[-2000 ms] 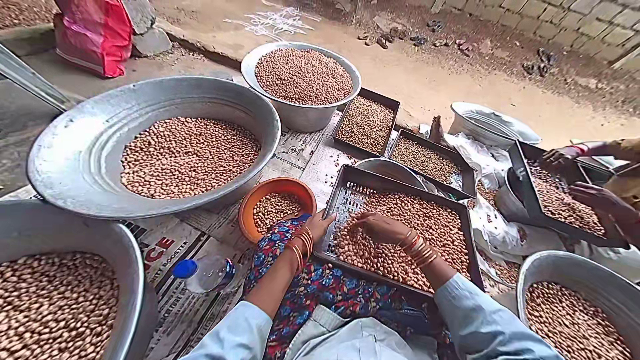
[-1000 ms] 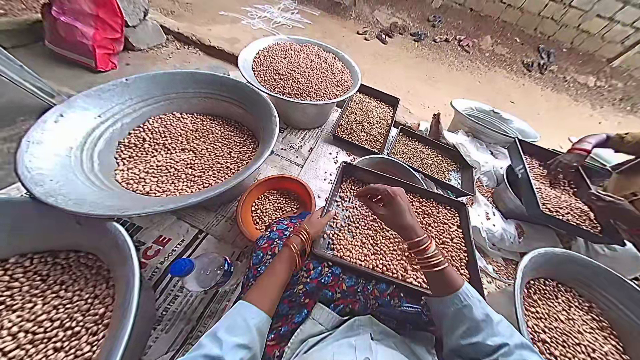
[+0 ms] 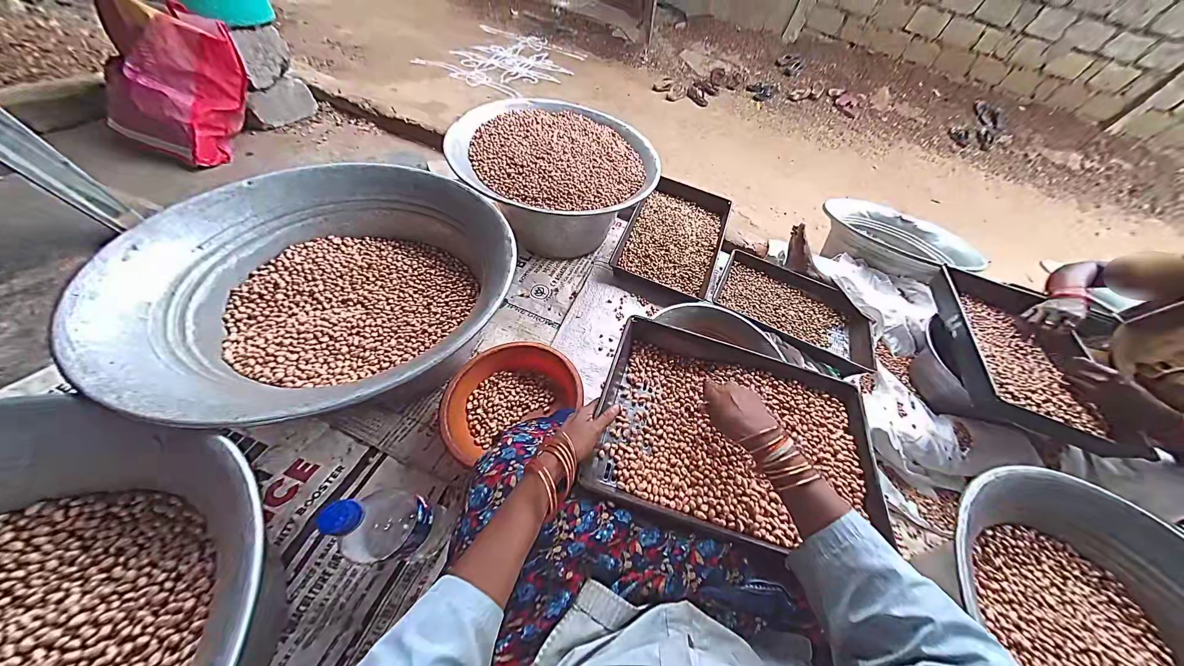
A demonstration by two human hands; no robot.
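Note:
A dark rectangular tray [image 3: 865, 444] full of brown nuts or beans rests on my lap, its perforated bottom showing at the left. My left hand [image 3: 585, 433] holds the tray's left rim. Over the middle of the nuts [image 3: 731, 481], my right hand [image 3: 740, 412] is down among them with its fingers curled; whether it has picked any up is hidden. Beside my left hand stands an orange bowl [image 3: 453, 416] partly filled with the same nuts. A wide metal basin [image 3: 157, 324] of nuts lies farther left.
More nut-filled metal basins stand at lower left [image 3: 240, 518], top centre [image 3: 555, 227] and lower right [image 3: 971, 546]. Two trays [image 3: 671, 236] [image 3: 786, 301] lie ahead. A capped plastic bottle [image 3: 384, 525] lies on printed sheets. At right, another person's hands [image 3: 1064, 305] work at a tray [image 3: 980, 370].
My right hand has gone from the tray's upper left edge, where it was a second ago, down and right into the nuts. My left hand stays at the left rim.

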